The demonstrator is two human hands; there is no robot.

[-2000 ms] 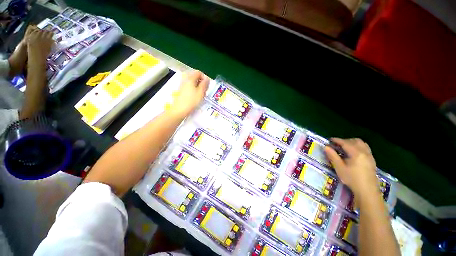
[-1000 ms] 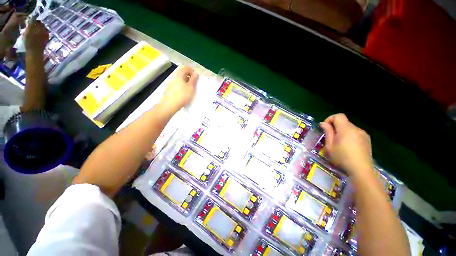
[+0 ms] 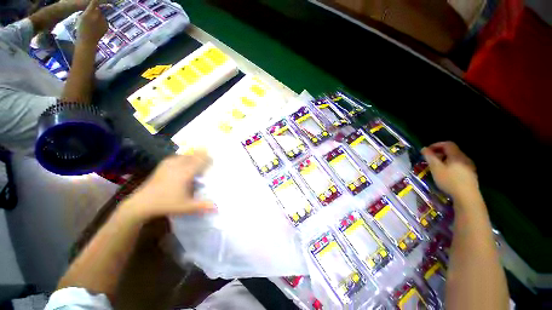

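Observation:
The clear blister tray (image 3: 330,198) lies turned and uneven in front of me, with rows of red-and-yellow marked housings (image 3: 345,169) in its pockets. My right hand (image 3: 451,166) has its fingers closed on the tray's far right edge. My left hand (image 3: 172,184) is at the tray's left side, thumb and fingers apart; it is blurred, and whether it touches is hard to tell. Between it and the pockets is a bright, whitish, limp sheet or tray part (image 3: 242,227). Red-marked parts (image 3: 293,281) show under the near edge.
A white stack with yellow stickers (image 3: 187,82) and a white sheet with fewer yellow pieces (image 3: 242,109) lie beyond my left hand. A dark round fan (image 3: 75,142) stands at left. A neighbour's hands work at another tray (image 3: 142,24). A green belt (image 3: 272,54) runs behind.
My left hand has moved from the tray's far left corner back towards me and opened. The tray has turned and shifted, uncovering more of the sticker sheet. My right hand stays at the far edge.

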